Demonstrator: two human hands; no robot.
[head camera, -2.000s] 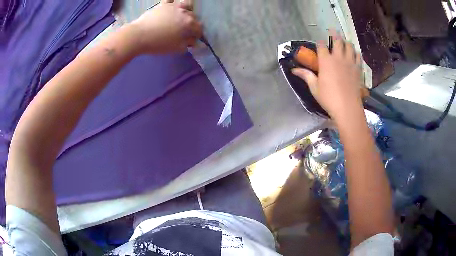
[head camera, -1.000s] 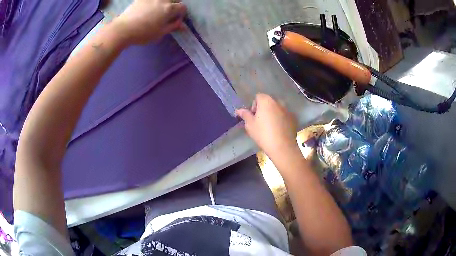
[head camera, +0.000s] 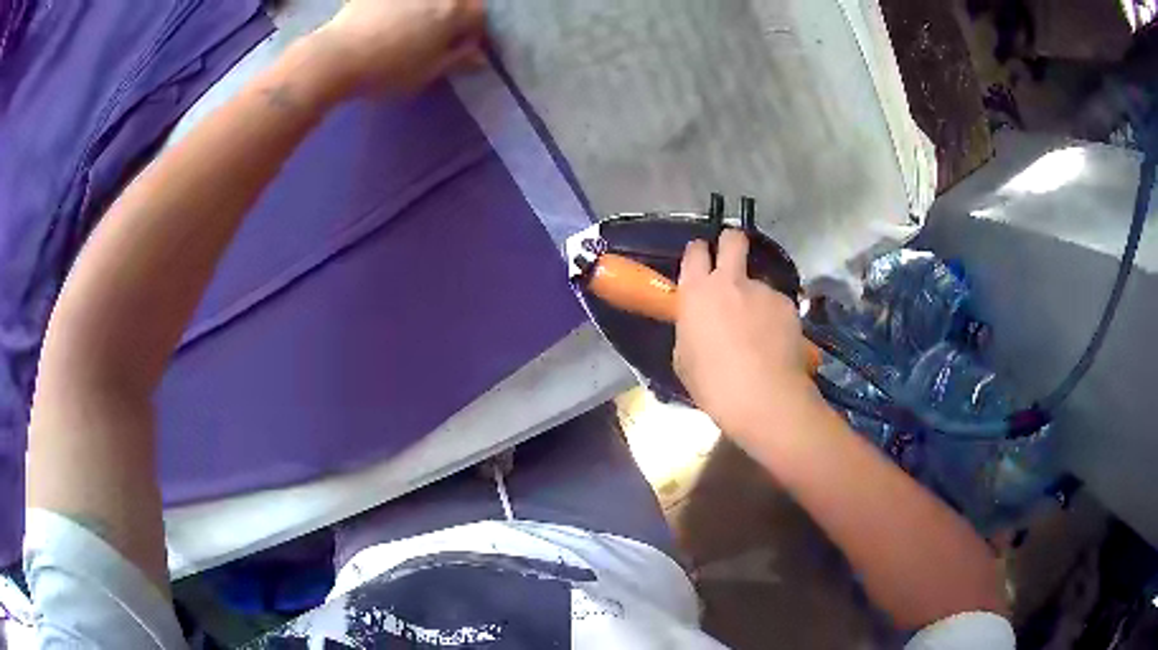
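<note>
A flat purple panel (head camera: 368, 330) lies on the table with a raised seam running lengthwise. A pale strip of interfacing tape (head camera: 527, 152) lies straight along its right-hand edge. My left hand (head camera: 413, 45) is at the far end of the tape, partly cut off by the top edge; its fingertips are blurred, so its hold is unclear. My right hand (head camera: 737, 337) grips the orange handle of the black steam iron (head camera: 635, 241). The iron's pale tip is over the near end of the tape, at the panel's near right corner.
A heap of purple pieces (head camera: 114, 140) lies at the far left. The pale table cover (head camera: 711, 102) extends beyond the panel. The iron's hose (head camera: 1105, 330) loops to the right. Clear bluish plastic (head camera: 933, 368) is below the table's right end.
My right hand has let go of the near tape end and taken hold of the iron, which has moved left and nearer onto the tape end. My left hand stays at the far end.
</note>
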